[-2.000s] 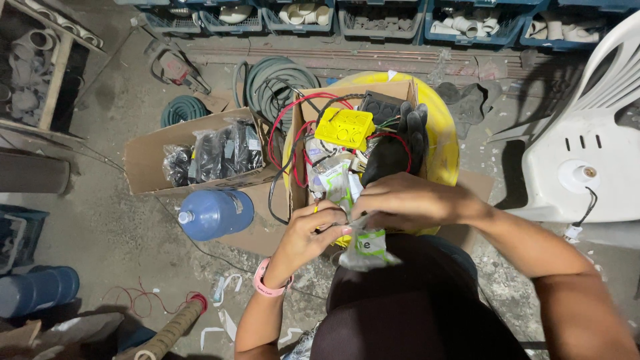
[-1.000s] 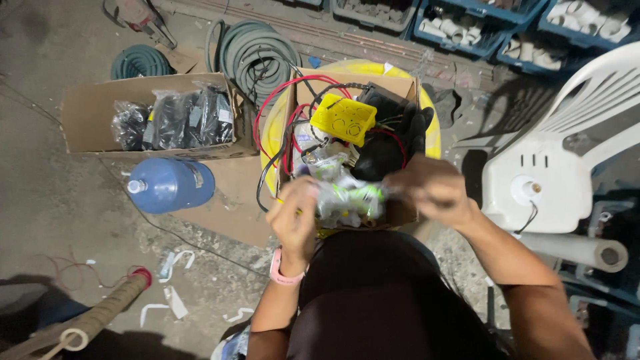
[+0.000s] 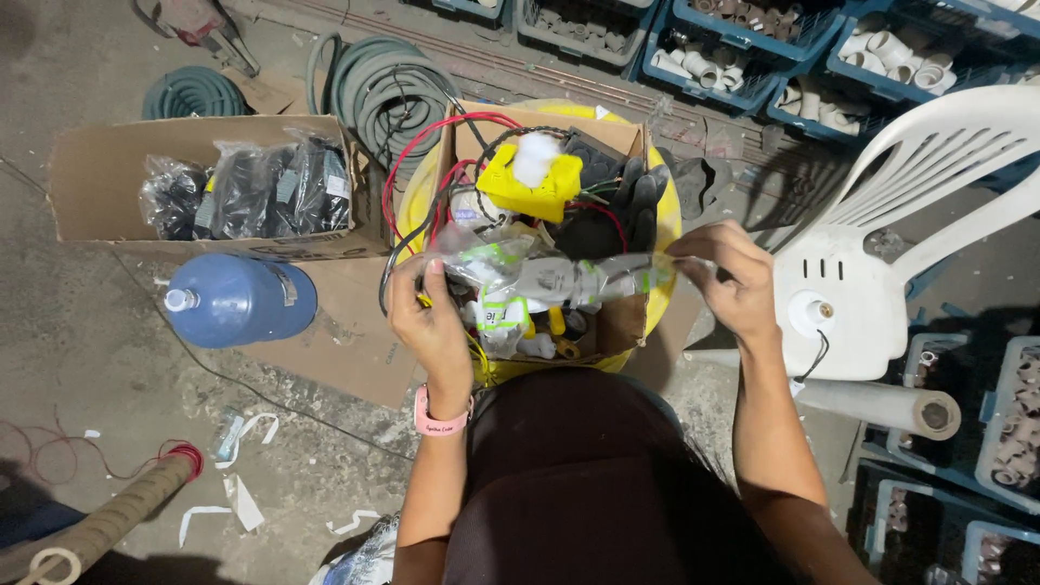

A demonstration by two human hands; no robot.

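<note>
A clear plastic bag (image 3: pixel 569 278) with green and white print is stretched between both hands over an open cardboard box (image 3: pixel 632 321). My left hand (image 3: pixel 426 313) pinches its left end; my right hand (image 3: pixel 727 276) pinches the right end with thumb and fingers. Beneath the bag, the box holds a yellow plastic electrical box (image 3: pixel 532 183) with a white tuft on it, red wires (image 3: pixel 443 126), black cable, dark gloves (image 3: pixel 642 199) and small yellow and white parts. What the stretched bag contains, if anything, I cannot tell.
To the left lie a carton (image 3: pixel 97 183) of bagged black parts and a blue water jug (image 3: pixel 244 301). Coiled grey conduit (image 3: pixel 390 97) sits behind. At right stand a white plastic chair (image 3: pixel 853 309) with a lamp holder (image 3: pixel 812 313), a plastic roll (image 3: pixel 877 406) and blue crates (image 3: pixel 739 89) of pipe fittings.
My hands have moved apart compared with two seconds ago, and the plastic bag now spans the gap between them. The view has shifted to the right.
</note>
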